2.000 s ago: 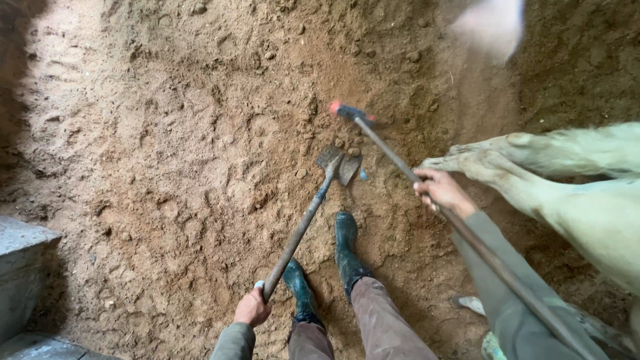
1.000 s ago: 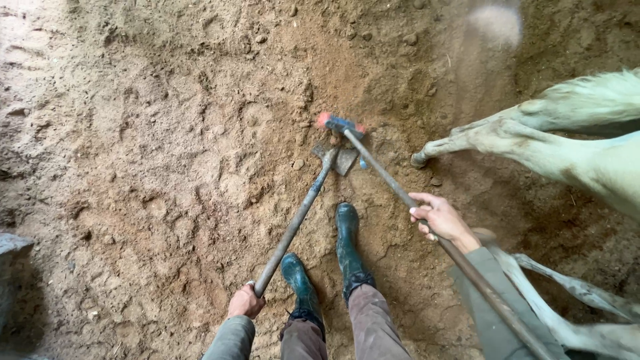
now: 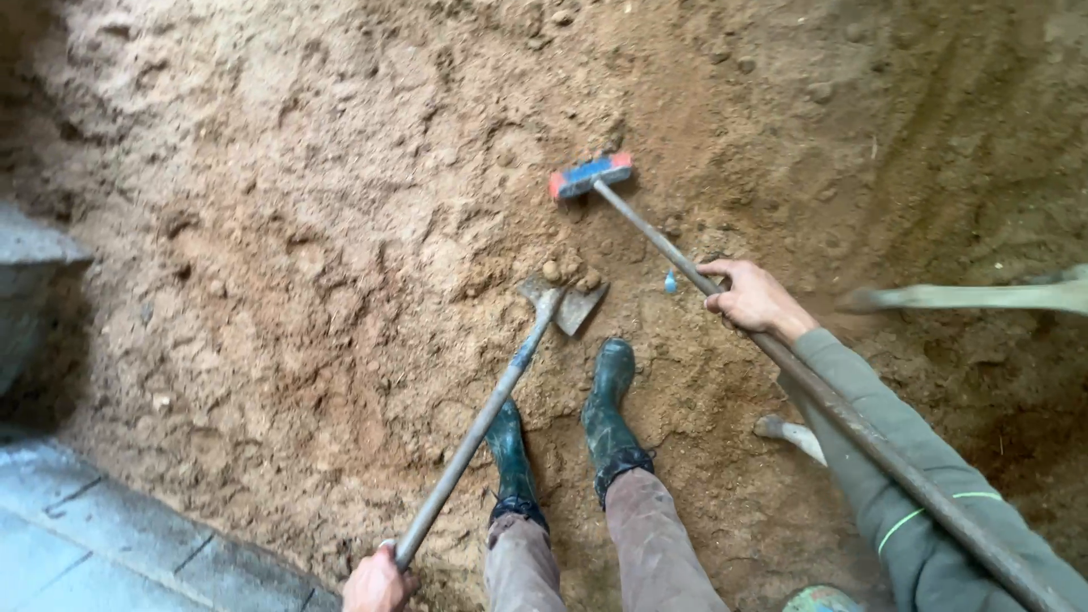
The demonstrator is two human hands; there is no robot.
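Note:
My left hand (image 3: pixel 379 581), at the bottom, grips the long handle of a shovel (image 3: pixel 580 308), whose metal blade lies on the dirt in front of my boots. Round clumps (image 3: pixel 552 271) rest at the blade's far edge. My right hand (image 3: pixel 748 295) is closed around the wooden handle of a broom, which runs back along my sleeve. The blue and red broom head (image 3: pixel 592 176) is on the ground beyond the shovel blade, apart from it. A small blue object (image 3: pixel 671 281) lies between the broom handle and my boots.
My green rubber boots (image 3: pixel 609 399) stand on uneven sandy dirt. An animal's pale leg (image 3: pixel 960 297) reaches in from the right, and another hoof (image 3: pixel 769 427) is beside my right sleeve. Grey paving (image 3: pixel 127 527) is at lower left, a concrete block (image 3: pixel 38 238) above it.
The broom head has moved away from the shovel blade, farther out over the dirt. Less of the animal shows at the right. Both hands keep hold of their handles.

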